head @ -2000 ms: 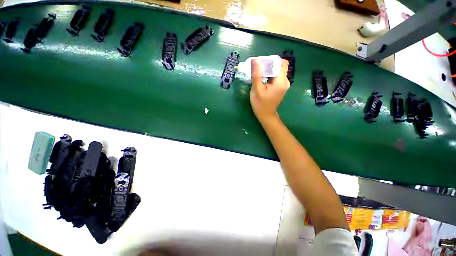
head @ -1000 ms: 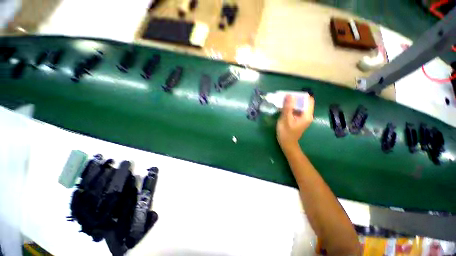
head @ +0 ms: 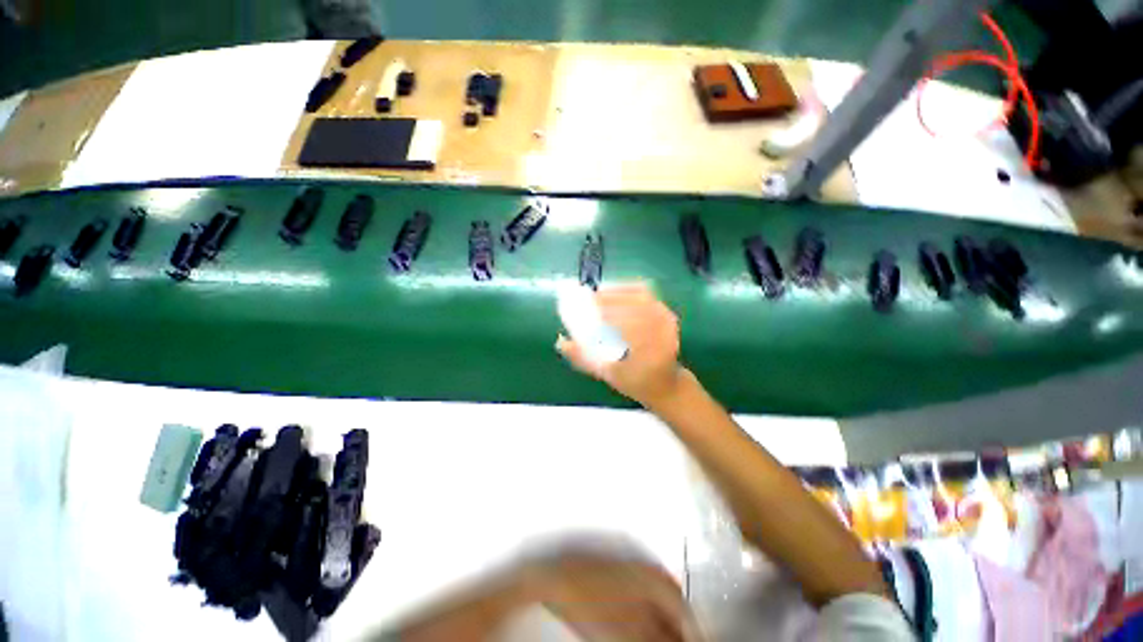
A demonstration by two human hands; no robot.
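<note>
My right hand (head: 646, 341) is over the green conveyor belt (head: 376, 345), closed around a small white squeeze bottle (head: 589, 326). The bottle is blurred and tilted, with its upper end near a black plastic housing (head: 592, 260) on the belt; I cannot tell if they touch. Several more black housings lie spaced along the belt on both sides. A blurred skin-coloured shape (head: 564, 574) at the bottom edge may be my left hand or arm; its fingers cannot be made out.
A pile of black housings (head: 270, 520) and a green block (head: 171, 467) lie on the white worktop at left. Across the belt are a black pad (head: 357, 142), brown box (head: 745, 92) and grey post (head: 877, 100). Pink cloth (head: 1065, 564) and printed packaging lie at lower right.
My right hand has drawn back toward me with the bottle, which has turned from roughly level to slanted. The view has shifted to show more of the far bench. The blurred shape has risen at the bottom.
</note>
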